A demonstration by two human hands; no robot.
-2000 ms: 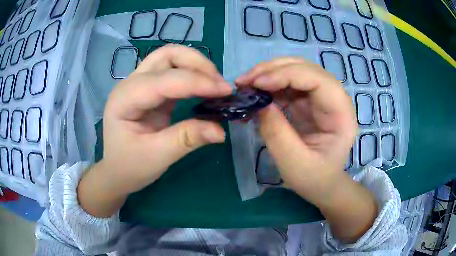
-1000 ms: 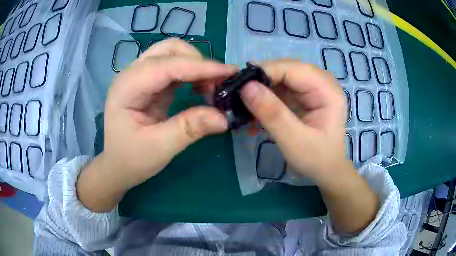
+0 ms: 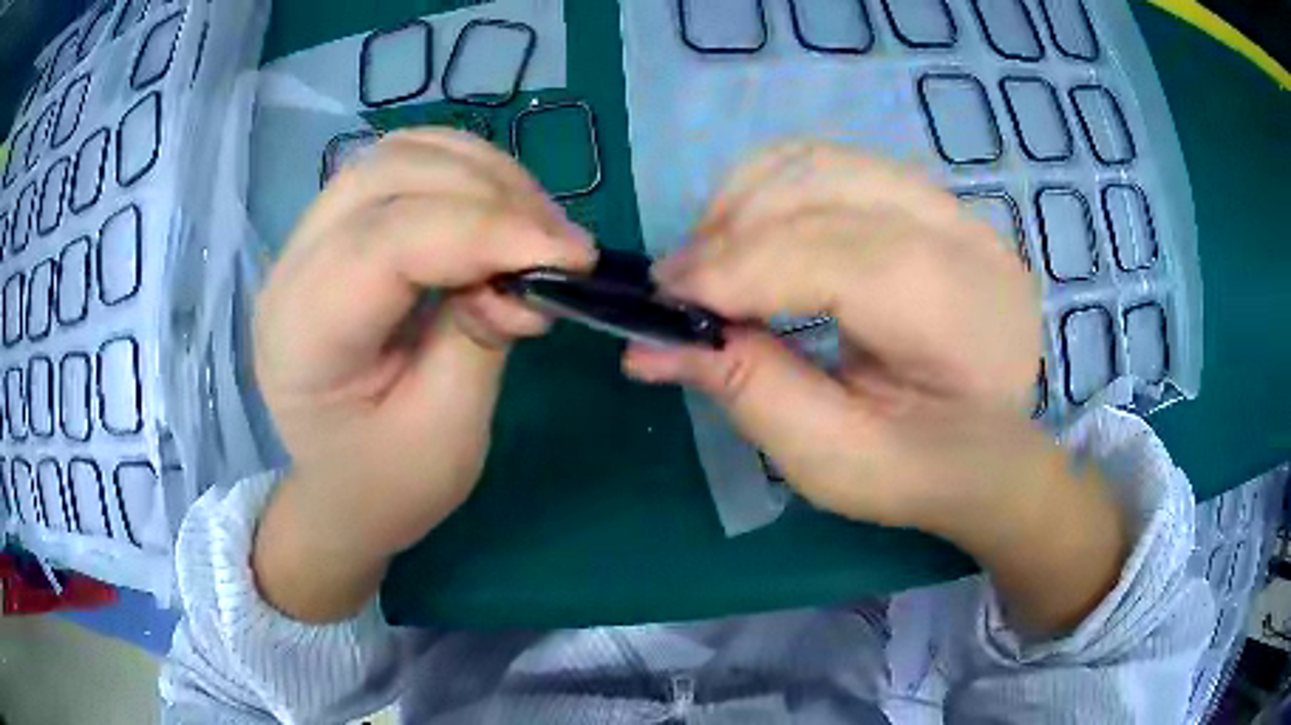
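Note:
A glossy black smartwatch case (image 3: 619, 303) is held nearly edge-on above the mat, its left end a little higher than its right. My left hand (image 3: 389, 305) holds its left end, with the fingers over it. My right hand (image 3: 864, 319) holds its right end between the thumb below and the fingers above, and is slightly blurred. The fingers hide both ends of the case. Whether a frame ring is fitted on it, I cannot tell.
Whitish sheets with rows of dark frame rings lie at the left (image 3: 156, 305) and right (image 3: 1012, 170). A small pale sheet (image 3: 319, 88) with loose rings lies between them on the green mat (image 3: 566, 524). Yellow tape (image 3: 1229, 36) curves at the upper right.
The case has turned from a tilted, bunched view to nearly edge-on. My right hand has shifted right, my left hand slightly left. The view has shifted, moving the sheets in the picture.

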